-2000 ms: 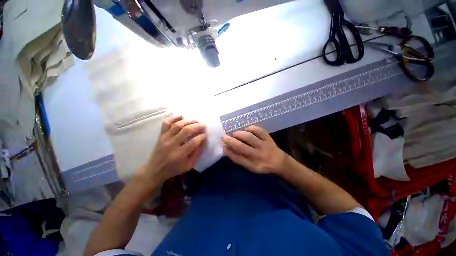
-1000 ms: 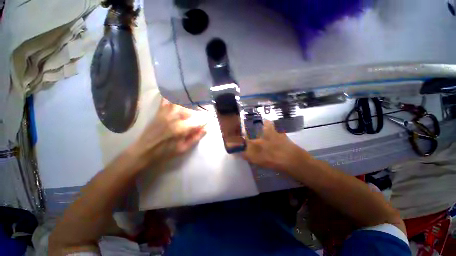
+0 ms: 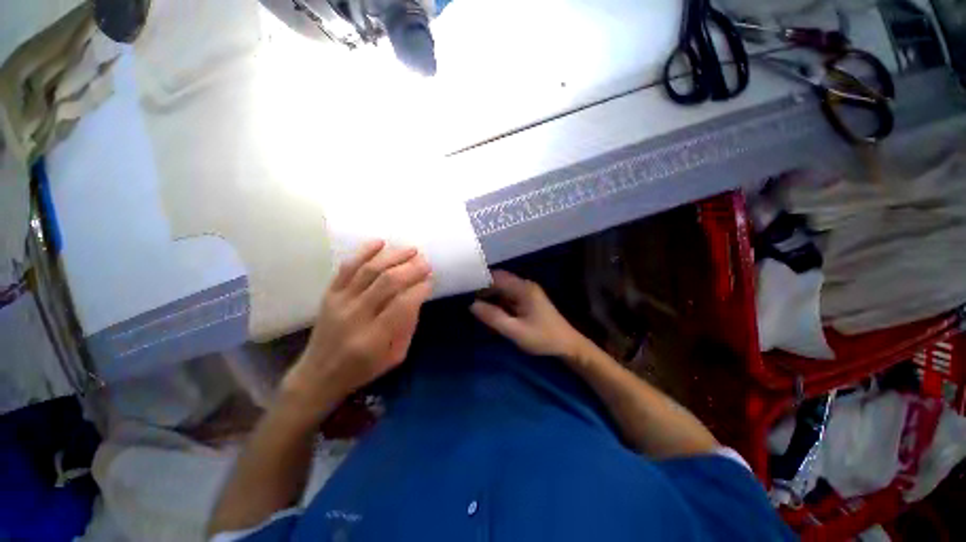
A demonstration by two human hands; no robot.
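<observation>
The cream garment panel [image 3: 217, 196] lies on the machine table, running from under the machine to the front edge; its upper part is lost in glare. A whiter pocketing cloth [image 3: 450, 238] lies at its right, reaching over the ruler edge. My left hand [image 3: 376, 307] rests with its fingers on the whiter cloth near the front edge. My right hand [image 3: 530, 312] is at the cloth's lower right corner, thumb and finger close together; I cannot tell if they pinch it. The needle area [image 3: 408, 37] is at the top, glared out.
Black-handled scissors [image 3: 708, 58] and second shears [image 3: 856, 97] lie on the table's right. The ruler tape [image 3: 593, 191] runs along the front edge. Red crates [image 3: 757, 318] with pale cloth stand at the right below. Stacked cut panels [image 3: 48, 79] are at the far left.
The view has tipped back down from the machine head. My hands have moved from beside the needle to the front edge. The panel's slit no longer shows, and the whiter cloth lies flat.
</observation>
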